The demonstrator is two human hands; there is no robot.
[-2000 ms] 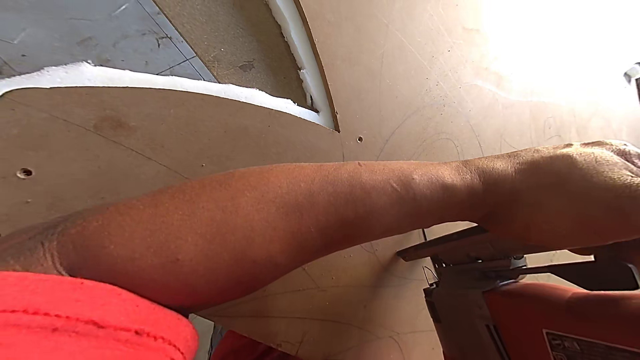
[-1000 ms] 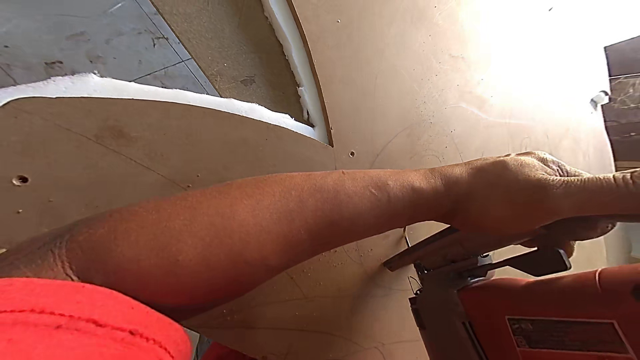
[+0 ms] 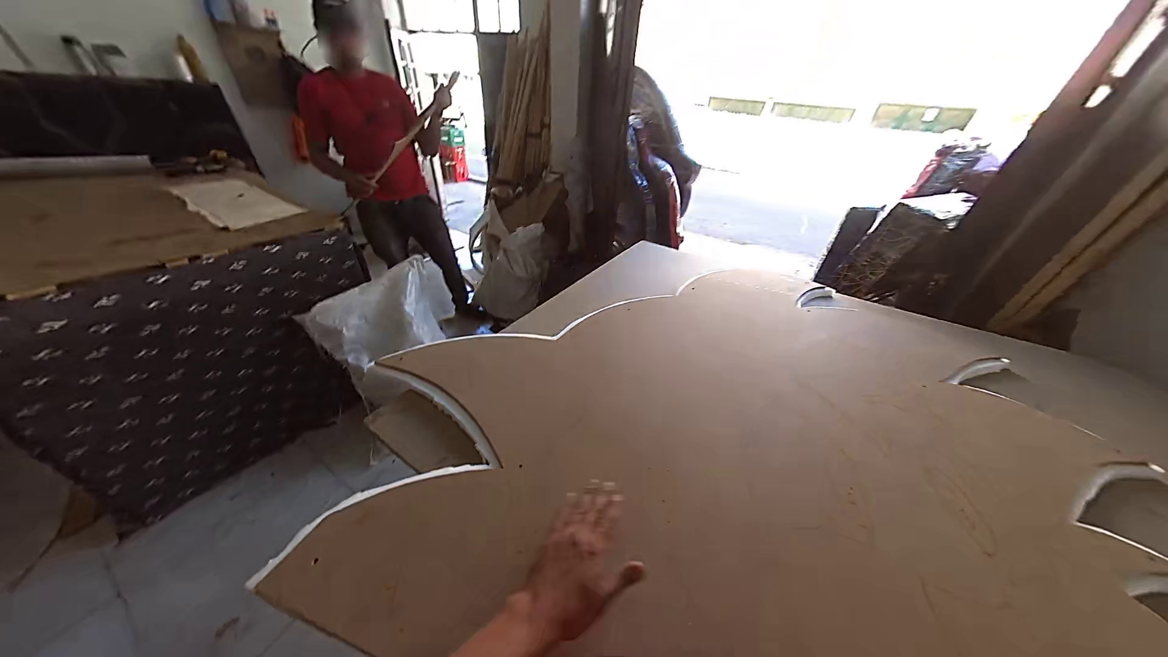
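My left hand [image 3: 579, 566] is at the lower middle of the view, palm down with its fingers spread, over a large brown board [image 3: 730, 438]. Nothing is in it; whether the palm touches the board is hard to tell. The board has a scalloped outline with white edges, a pointed lobe at the lower left and faint curved pencil lines on its face. Left of the hand, a curved notch cuts into the board, its white edge [image 3: 461, 412] showing. My right hand is out of view.
A person in a red shirt [image 3: 370, 137] stands at the back left, holding a thin strip of wood [image 3: 401, 141]. A cloth-sided table [image 3: 182, 347] is at the left, with a white plastic bag [image 3: 388, 310] beside it. Wood strips [image 3: 522, 109] lean behind.
The view has shifted widely to show the room. My left hand, earlier reaching right beside a red power tool, now lies over the board with fingers spread. The tool is out of view.
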